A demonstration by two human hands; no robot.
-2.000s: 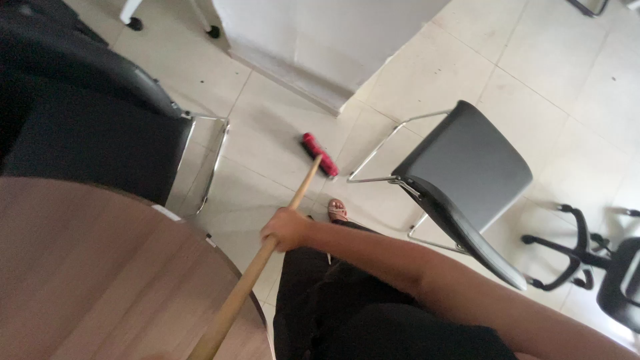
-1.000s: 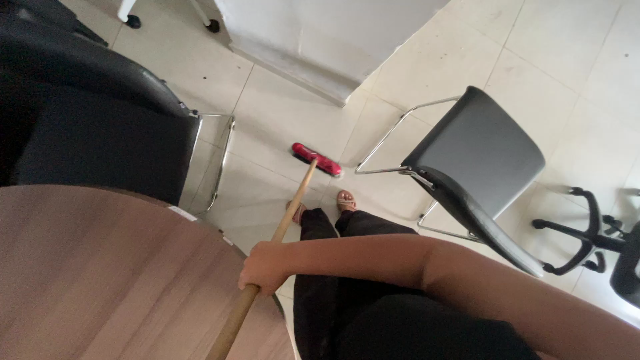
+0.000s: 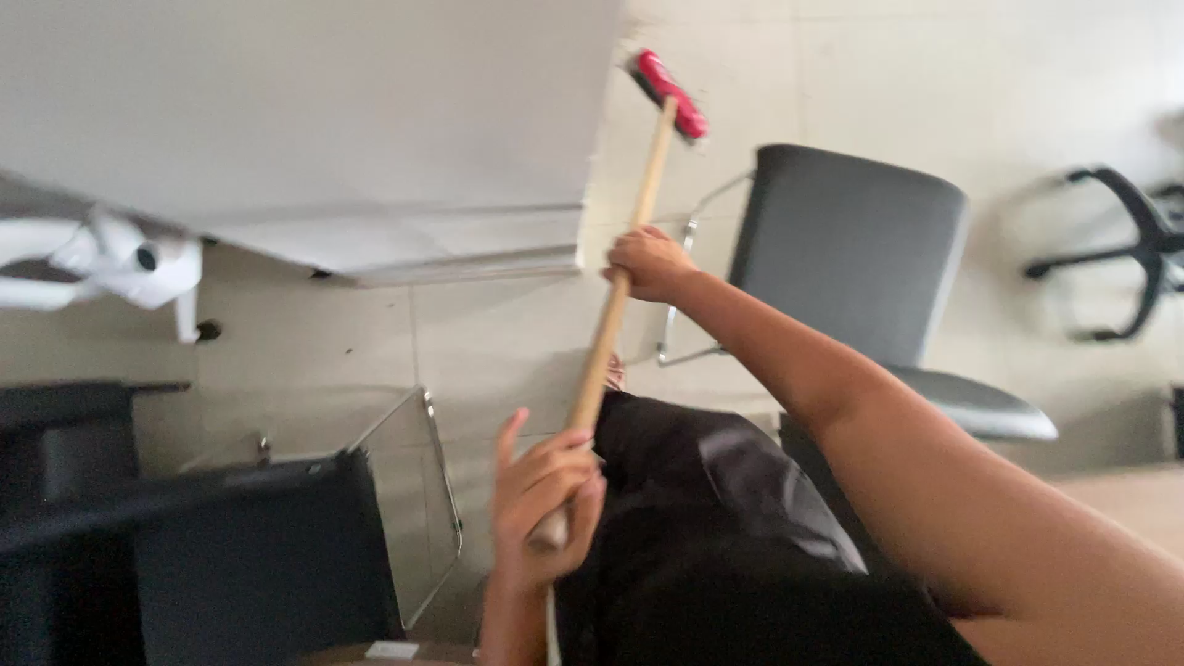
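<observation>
A broom with a red head [image 3: 672, 95] and dark bristles reaches away from me, its head near the floor beside the white partition's edge. My right hand [image 3: 647, 264] grips the pale wooden handle [image 3: 603, 338] around its middle. Near the handle's end, my left hand [image 3: 550, 504] is wrapped round the wood, with one finger raised off it. Bits of debris lie on the tiles around the bristles.
A white partition [image 3: 388, 139] fills the upper left. Right of my right hand stands a grey chair [image 3: 846, 245] with metal legs; a black wheeled base [image 3: 1142, 250] is beyond it. Black chairs [image 3: 259, 555] occupy the lower left. A white frame on casters [image 3: 120, 264] stands farther left.
The broom head has moved from the floor in front of my feet to past the partition's corner. My left hand has come into view on the handle. The view has shifted widely.
</observation>
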